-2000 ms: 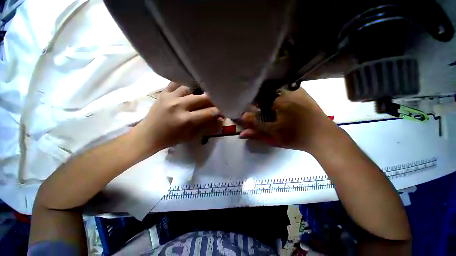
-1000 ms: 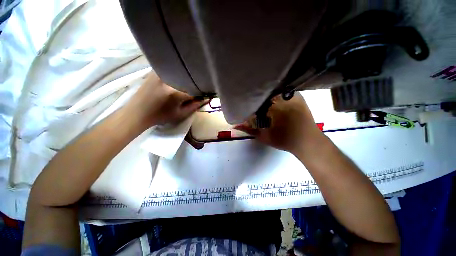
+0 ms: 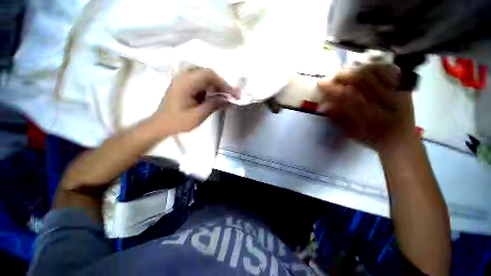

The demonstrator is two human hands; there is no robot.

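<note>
The large white garment piece [image 3: 145, 46] covers the left of the table and hangs over its front edge. My left hand [image 3: 196, 99] pinches an edge of this cloth between thumb and fingers, left of the needle area. My right hand [image 3: 369, 105] is blurred, beside the machine bed under the dark sewing machine head [image 3: 420, 24]. Its fingers are bent, and I cannot tell whether they hold anything. The needle area is overexposed.
A red tape marker [image 3: 309, 105] lies on the bed. Red scissors handles [image 3: 465, 73] lie at the upper right, with green snips [image 3: 484, 154] at the right edge. The table ruler [image 3: 301, 172] runs along the front. Blue crates [image 3: 145, 180] stand below.
The view has swung, with the machine head now at upper right. My left hand has drawn the cloth edge away from the needle area. My right hand remains beside the bed.
</note>
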